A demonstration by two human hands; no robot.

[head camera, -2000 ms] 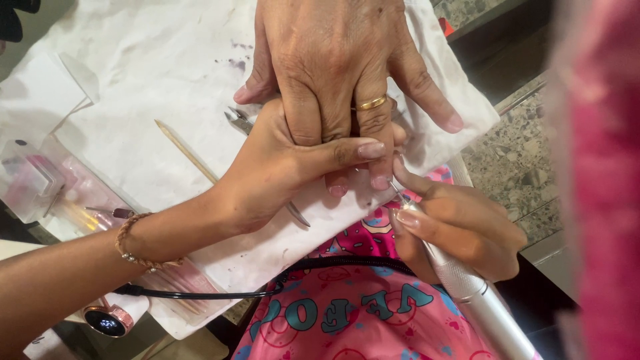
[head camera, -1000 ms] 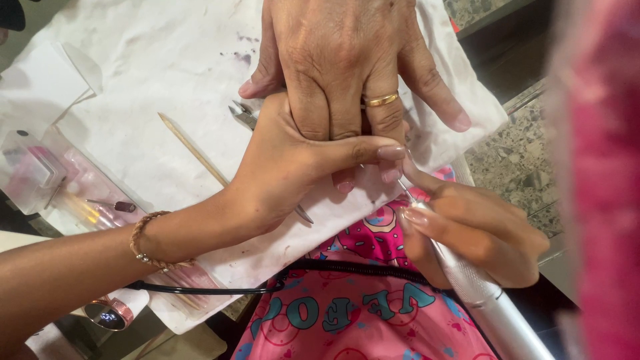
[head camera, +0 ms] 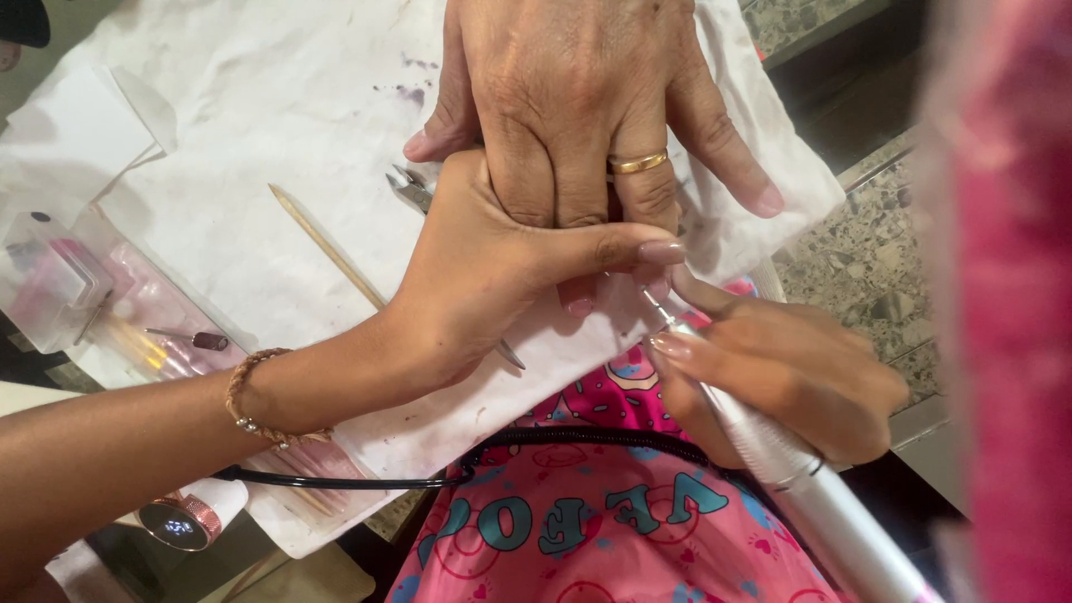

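Observation:
Another person's hand point(head camera: 569, 100), wearing a gold ring point(head camera: 639, 162), lies palm down over the white cloth. My left hand point(head camera: 486, 260) grips its ring finger, thumb on top near the fingertip; my other fingers are hidden beneath. In my right hand point(head camera: 770, 377) is a silver electric nail drill point(head camera: 779, 452), held like a pen, its thin bit point(head camera: 656, 303) at the nail of that ring finger. A pair of metal cuticle nippers point(head camera: 410, 191) lies partly under my left hand. A wooden stick point(head camera: 327, 247) rests on the cloth, left of my wrist.
The white cloth point(head camera: 251, 100) bears purple stains. At left are a clear plastic case point(head camera: 50, 280), a pink tray point(head camera: 159, 293) with small tools and a loose drill bit point(head camera: 197, 339). A black cord point(head camera: 352, 481) crosses below my left forearm, near a round device with a lit display point(head camera: 178, 523).
Both my hands keep their holds, on the other person's finger and on the nail drill. The drill's bit stays by the same fingertip; the view has shifted slightly.

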